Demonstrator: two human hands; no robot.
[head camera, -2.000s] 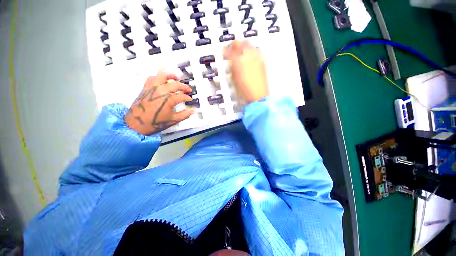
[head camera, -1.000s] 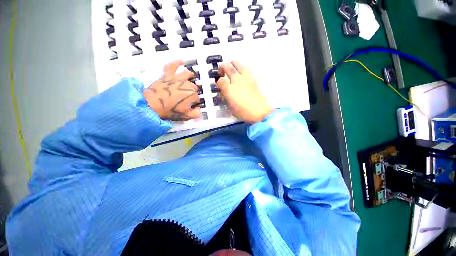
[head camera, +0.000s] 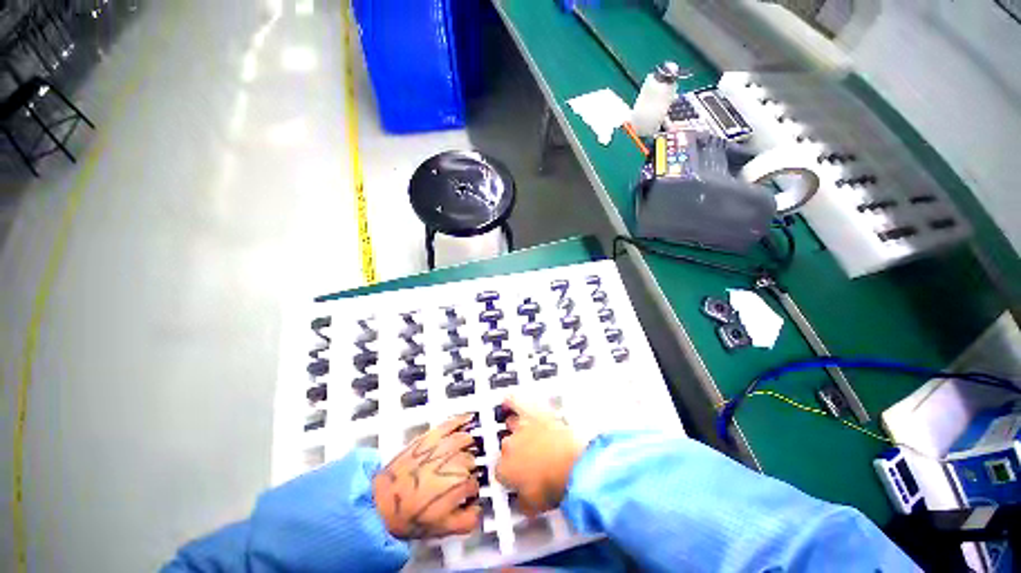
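A white foam tray (head camera: 644, 409) lies in front of me with rows of dark strip-like parts (head camera: 496, 336) in its far half. My left hand (head camera: 434, 484) and my right hand (head camera: 537, 457) are close together over the tray's near half, fingertips at dark parts between them. The fingers hide most of these parts, so I cannot tell whether either hand grips one. Some slots beside the hands show no dark part.
On the green bench (head camera: 717, 414) at right are small square modules (head camera: 731, 336), a white scrap (head camera: 757, 318), a blue hose (head camera: 829, 363), a tape dispenser (head camera: 705, 202), a bottle (head camera: 656, 101) and another foam tray (head camera: 862, 190). A black stool (head camera: 461, 193) stands beyond my tray.
The view has tilted up, bringing the stool, tape dispenser and second tray into sight. Both hands stay over the tray's near half, now closer together.
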